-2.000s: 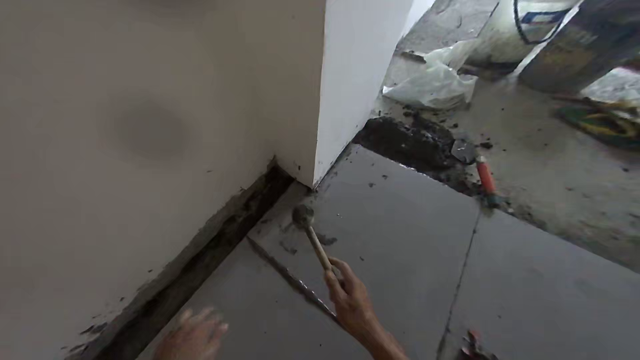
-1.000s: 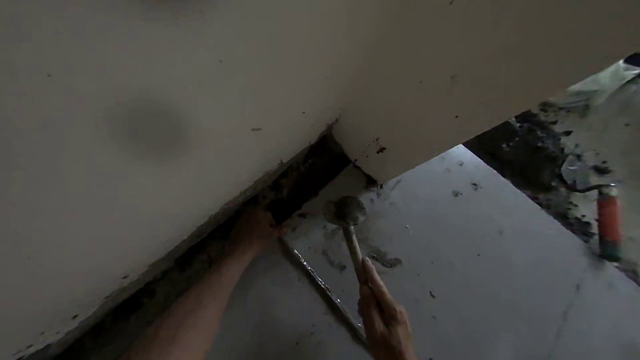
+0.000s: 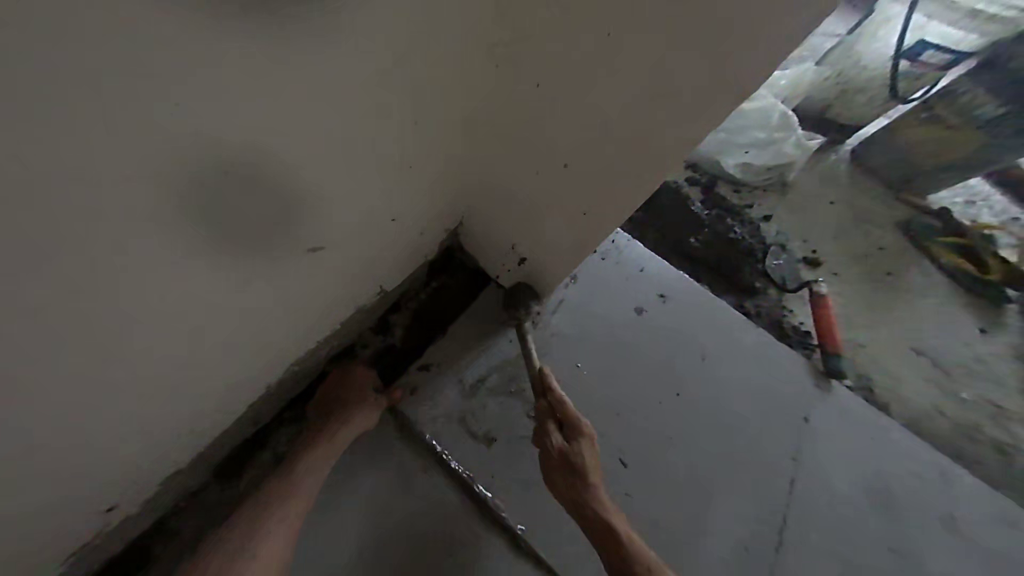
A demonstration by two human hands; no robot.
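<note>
My right hand (image 3: 566,444) grips the handle of a mallet (image 3: 523,304), whose round dark head is at the wall corner, over the edge of a large grey floor tile (image 3: 680,384). My left hand (image 3: 348,396) reaches into the dark gap (image 3: 432,308) between the wall and the tiles. Its fingertips are at the tile edge, beside the upper end of a wet, mortar-smeared joint (image 3: 472,484); most of its fingers are hidden in the gap.
The pale wall (image 3: 320,160) juts out in a corner above the tiles. A trowel with a red handle (image 3: 826,328) lies at the tile edge beside dark mortar (image 3: 712,248). Farther back are a clear plastic bag (image 3: 760,140), a whitish bucket (image 3: 860,72) and a stained container (image 3: 948,128).
My left hand has gone from above the tile near the wall into the gap and stays there. The mallet head now sits closer to the wall corner. The view has shifted.
</note>
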